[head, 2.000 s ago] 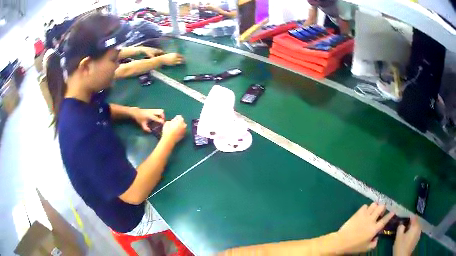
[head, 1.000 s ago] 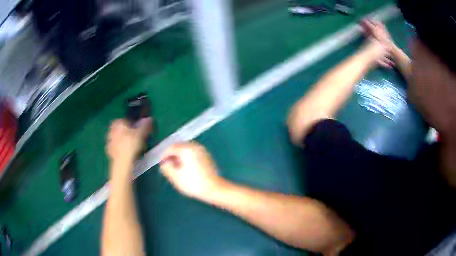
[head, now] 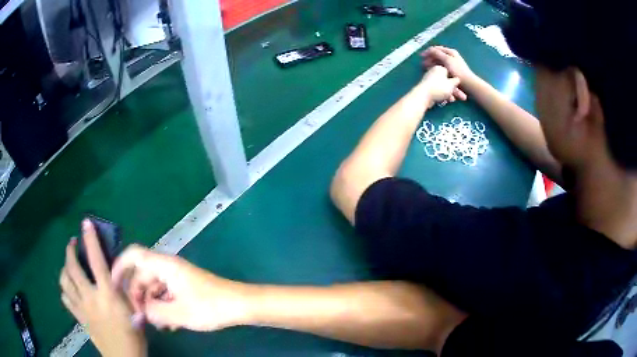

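My left hand (head: pixel 101 303) comes in from the bottom left and holds a black handset (head: pixel 105 240), its fingers lying over the housing. The handset is over the far green strip, partly hidden by the fingers. My right hand (head: pixel 178 289) reaches in from the lower right, close beside my left hand. Its fingers are curled and blurred; whether they hold anything cannot be told.
A handset (head: pixel 23 324) lies at the lower left edge; several more lie beyond the upright post (head: pixel 213 104). A pale metal strip (head: pixel 307 125) crosses the bench. At right, a worker in a dark shirt (head: pixel 433 244) has both hands above the bench, near white rings (head: pixel 457 139).
The view has swung right from the first earlier frame. Since the last one, the post and the neighbour show more clearly. My hands have come close together, with the handset still in my left hand.
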